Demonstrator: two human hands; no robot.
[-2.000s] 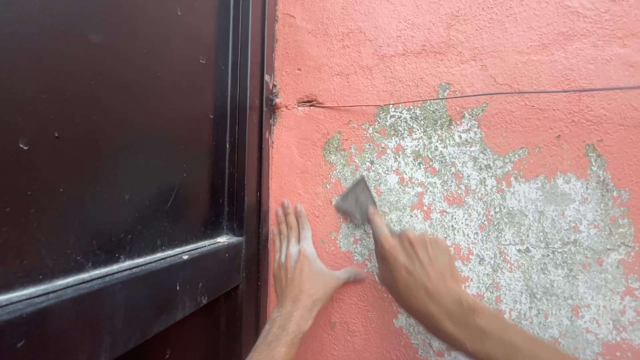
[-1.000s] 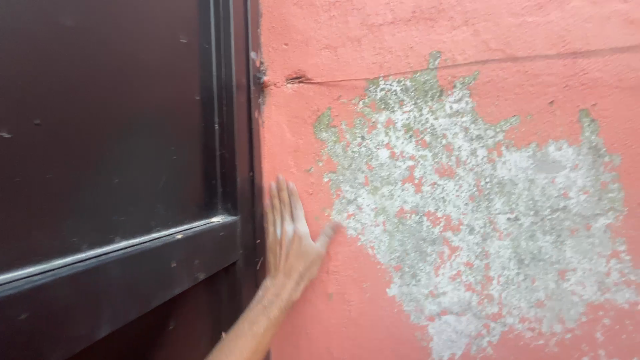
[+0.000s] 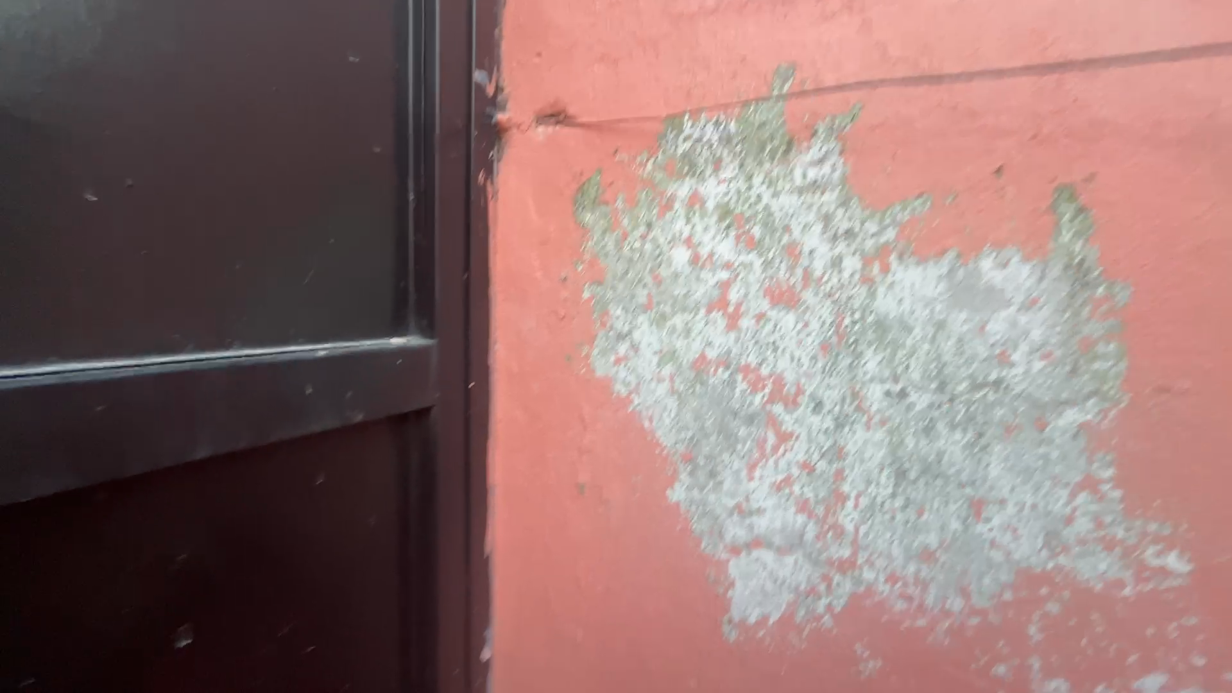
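Neither my left hand nor my right hand is in the head view, so what they hold or touch is hidden. The view is filled by a coral-painted wall (image 3: 577,558) with a large patch of bare, scraped plaster (image 3: 837,385). Whitish and grey areas mix there with small flecks of coral paint, and greenish edges run along the top and upper right. No scraper is visible.
A dark brown panelled door (image 3: 212,212) stands at the left, its frame (image 3: 462,385) meeting the wall. A thin cable (image 3: 962,75) crosses the upper wall from a small hole (image 3: 552,117) near the frame.
My right hand left the view first, with the flat scraper it held. My left hand, flat on the wall beside the door frame a second ago, is now out of view too.
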